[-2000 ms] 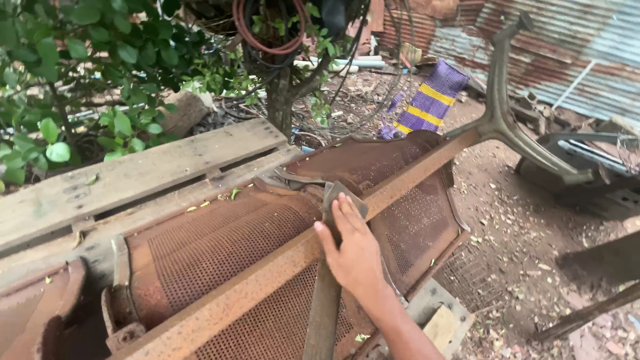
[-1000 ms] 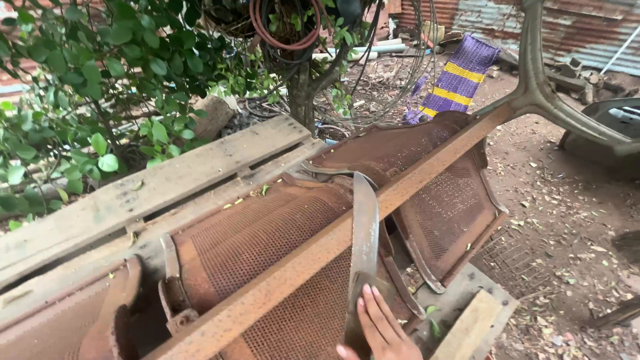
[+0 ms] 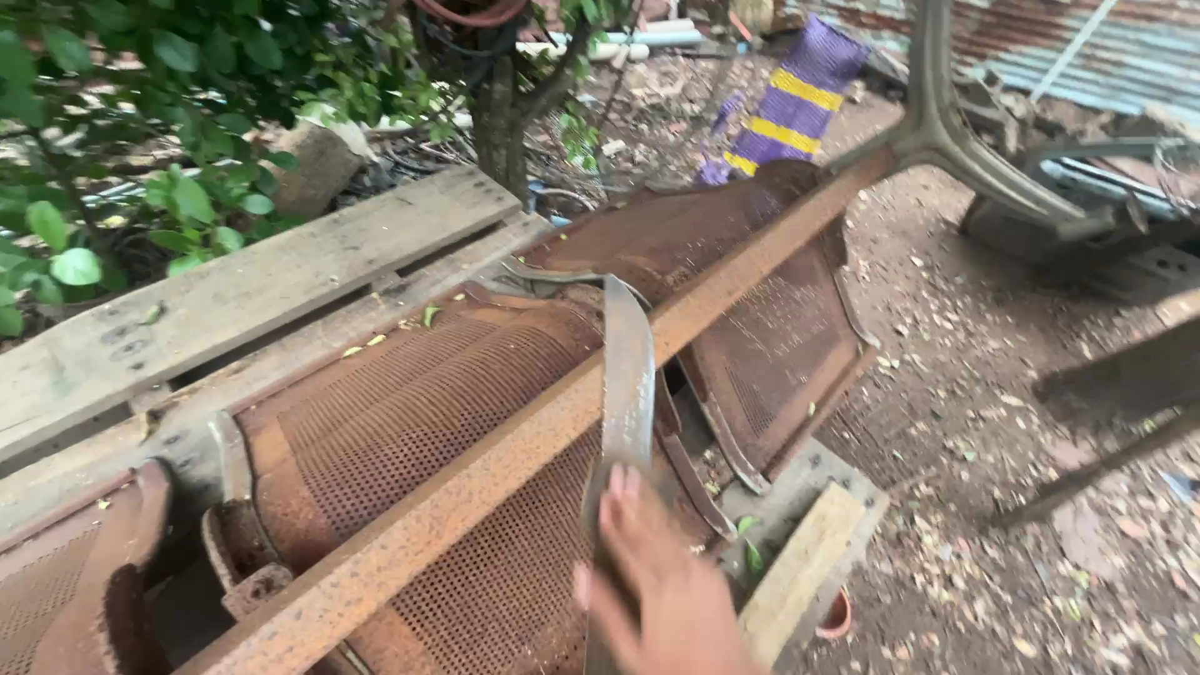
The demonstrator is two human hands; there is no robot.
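A curved steel machete blade [image 3: 628, 384] lies across a rusty square steel bar [image 3: 506, 445], its tip toward the top of the view. My right hand [image 3: 656, 581], blurred, is over the lower part of the blade, with the thumb on the left side and the fingers on a flat grey-brown block [image 3: 592, 506] that looks like a sharpening stone. The machete's handle is out of view below. My left hand does not show. Under the bar are rusty perforated metal seat shells [image 3: 375, 412].
A wooden pallet [image 3: 309, 272] lies beneath the seats. The bar ends in a forked metal leg [image 3: 937, 131] at the upper right. Leafy branches [image 3: 122, 141] hang at the left, and a purple and yellow woven sheet [image 3: 797, 94] is behind. Leaf litter covers the ground at right.
Two seconds ago my right hand was near the blade's tip, with the block under its fingers. It came down the blade toward me and is still at the lower part.
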